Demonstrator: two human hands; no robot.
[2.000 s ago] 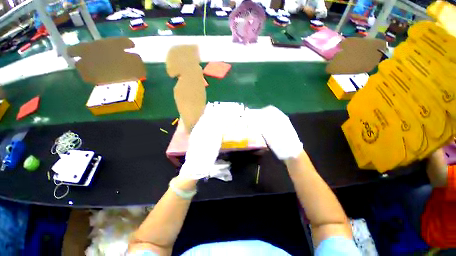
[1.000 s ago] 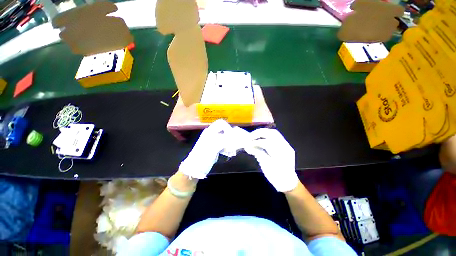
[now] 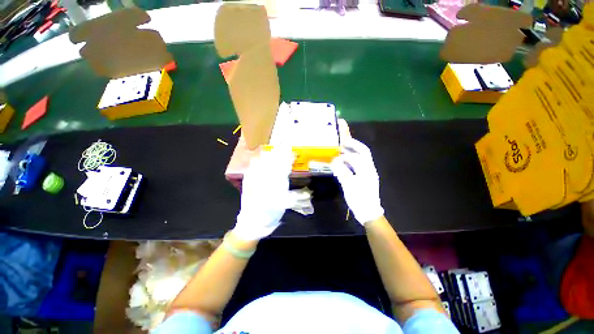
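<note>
An open yellow printed carton [image 3: 316, 156] rests on the pink block [image 3: 236, 171], with a white unit [image 3: 312, 124] inside. Its brown lid flap [image 3: 254, 91] stands up at the left. My gloved left hand [image 3: 264, 196] grips the carton's front left corner, its fingertips partly hidden. My gloved right hand [image 3: 358, 179] holds the carton's right side, fingers at the front corner. A crumpled whitish plastic bag [image 3: 301, 201] shows below the carton's front, beside my left hand; I cannot tell whether that hand touches it.
Units [image 3: 109, 189] with a coiled cord [image 3: 98, 155] lie at left on the black mat. Two more open cartons [image 3: 135, 94] [image 3: 477, 81] stand on the green belt. Yellow flat cartons [image 3: 540, 143] lean at right. Below are a pale heap [image 3: 156, 280] and stacked units [image 3: 479, 300].
My hands have moved from a small white bundle in front of the carton up to its front corners. The white bundle is no longer between them; a whitish bag shows below the carton.
</note>
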